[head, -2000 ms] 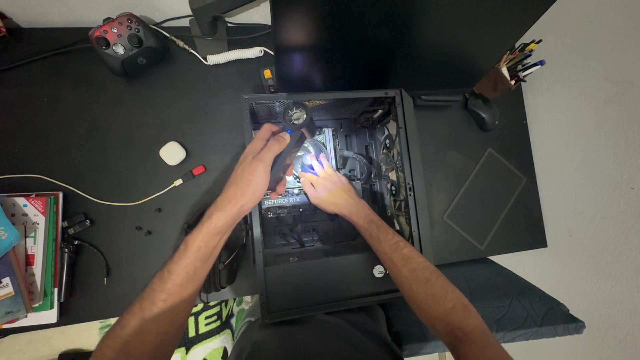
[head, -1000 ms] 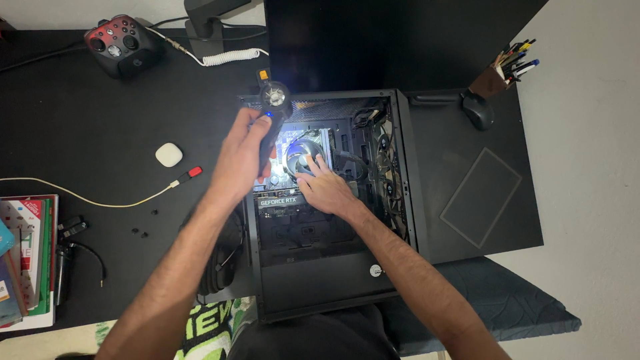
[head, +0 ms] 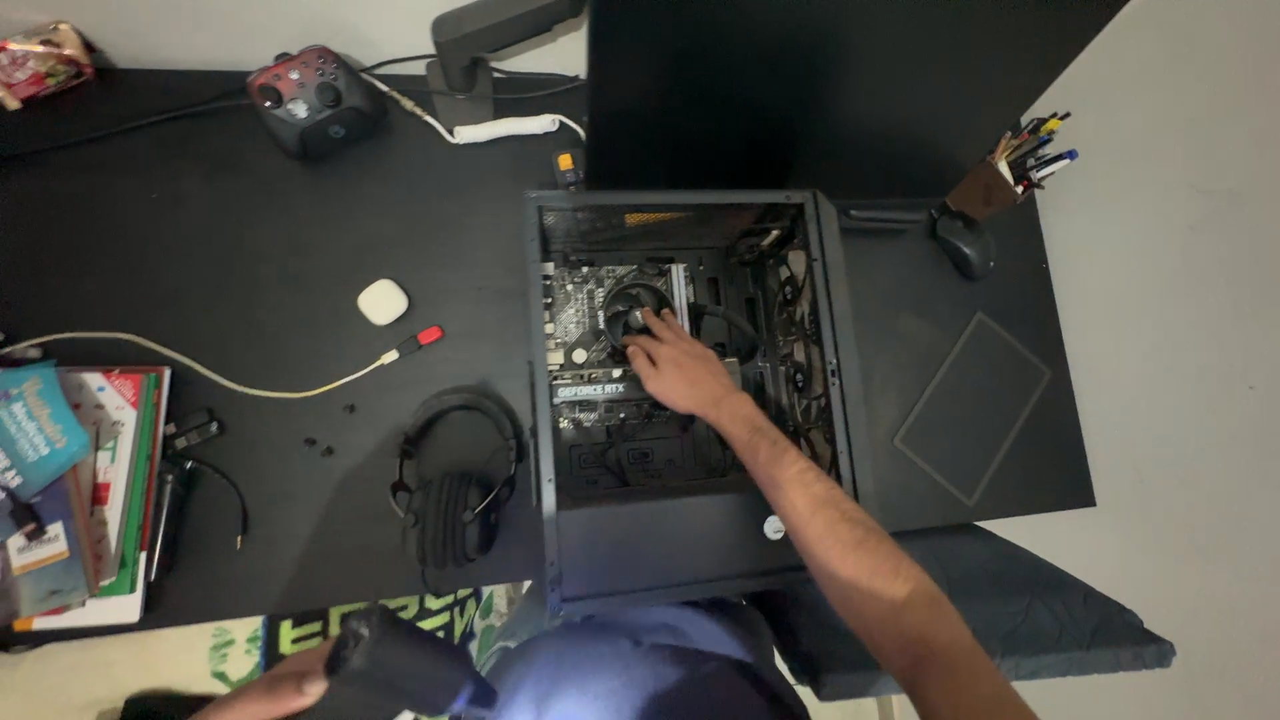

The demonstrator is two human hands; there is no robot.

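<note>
An open black computer case (head: 680, 545) lies on the desk, its motherboard (head: 585, 305) and graphics card (head: 590, 391) showing. My right hand (head: 680, 365) reaches in from the lower right, its fingers on the round CPU cooler fan (head: 637, 310); it grips nothing that I can see. Down at the bottom left, close to my lap, my left hand (head: 275, 692) holds a dark handheld device (head: 395, 665), with light falling on my clothes beside it. Part of the left hand is cut off by the frame's edge.
Black headphones (head: 460, 490) lie left of the case, with small dark screws (head: 318, 446) and a white cable (head: 230, 385) farther left. A monitor (head: 780, 90) stands behind. To the right are a mouse (head: 965, 245) and a pen holder (head: 985, 190); books (head: 125, 500) are stacked far left.
My left hand, with the lit device, has moved from above the case down to the bottom left. The light no longer falls on the motherboard. My right hand stays at the fan.
</note>
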